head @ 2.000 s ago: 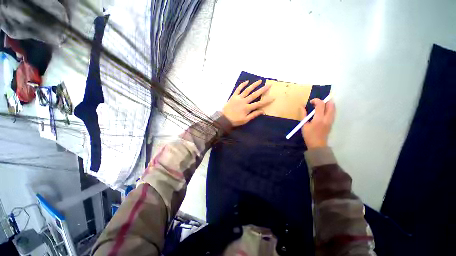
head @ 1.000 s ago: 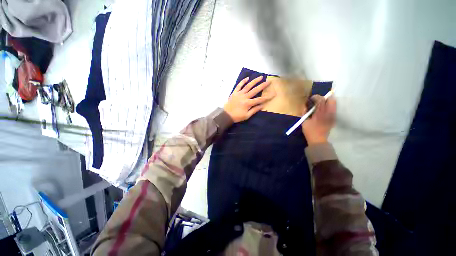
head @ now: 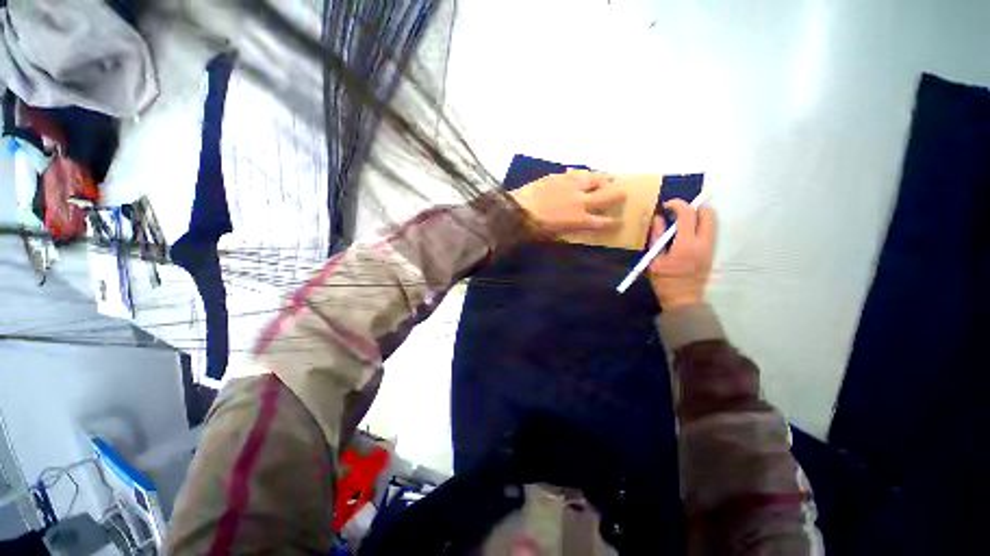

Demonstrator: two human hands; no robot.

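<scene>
A dark trouser panel (head: 565, 348) lies on the white table in front of me, its top edge away from me. A tan card template (head: 637, 212) lies across the panel near that edge. My left hand (head: 570, 204) rests on the template's left part, holding nothing that shows. My right hand (head: 684, 258) is at the template's right end and holds a white pen (head: 648, 264), its lower end pointing down and left. Blurred dark strands cross the view over my left wrist.
More dark panels (head: 923, 293) lie at the right. White striped pieces (head: 271, 163) with a navy shape (head: 206, 244) lie at left, beside a striped grey bundle (head: 375, 76). A grey cloth (head: 81, 54) and red item (head: 67, 196) are far left. A red-orange thing (head: 360, 478) shows below my left arm.
My left hand has moved right on the template, and its fingers look more bent. The left forearm has shifted up. The red-orange thing below it now shows. The right hand still holds the pen.
</scene>
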